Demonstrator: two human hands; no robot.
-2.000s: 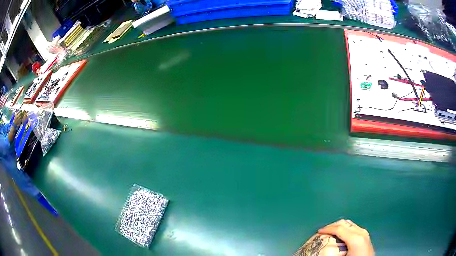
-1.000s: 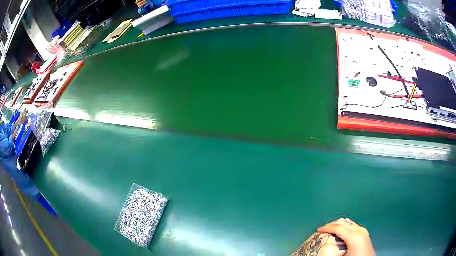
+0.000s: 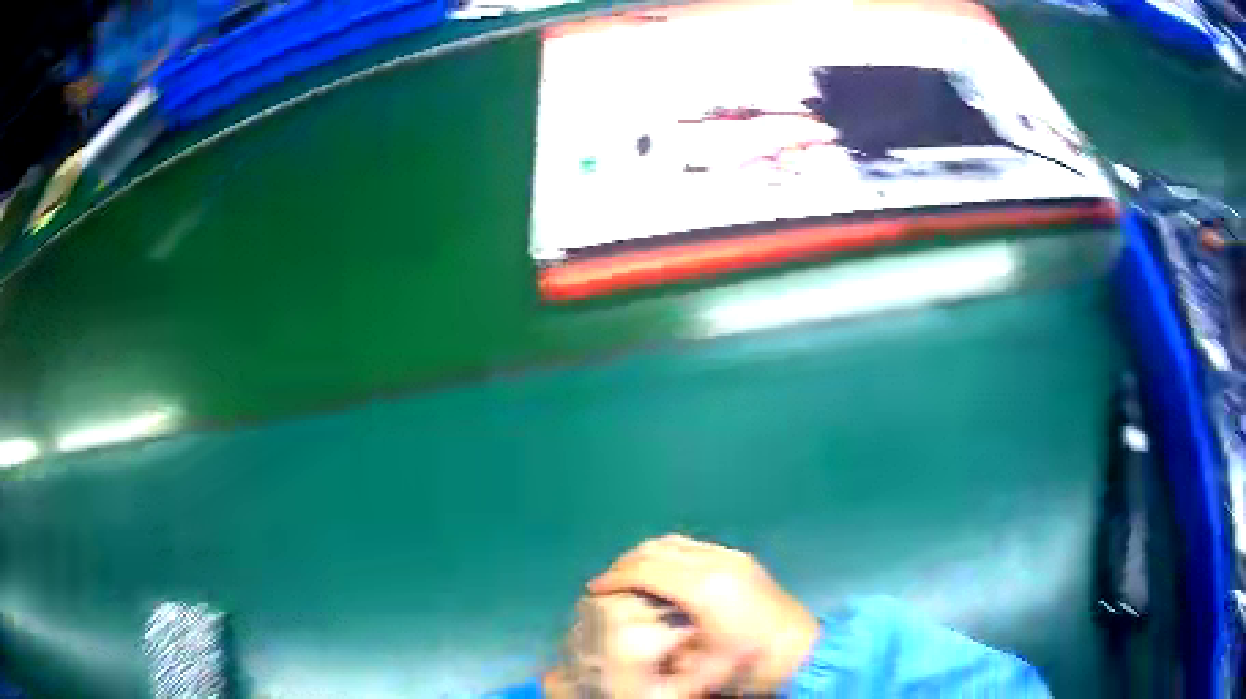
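Observation:
My right hand (image 3: 731,601) and my left hand (image 3: 615,639) rest together at the bottom centre, fingers curled over each other. A dark spot shows between them; blur hides whether anything is held. A white panel (image 3: 615,103) with red-orange foam along its edges lies beyond them, away from both hands. It bears a black board or cover (image 3: 902,109), thin red wires and small dark and green parts. A speckled grey-white packet (image 3: 185,653) lies at the lower left, partly cut off.
The green bench mat (image 3: 451,505) runs across the view. A blue tray (image 3: 1182,410) stands along the right edge. A dark, long tool, possibly the screwdriver (image 3: 1129,512), lies beside it. Blue trays (image 3: 294,62) and blurred items are at the upper left.
The view has turned right, so the panel now shows near the upper centre and the packet farther left. My hands remain together. A blue sleeve and the right-hand tray have come into view.

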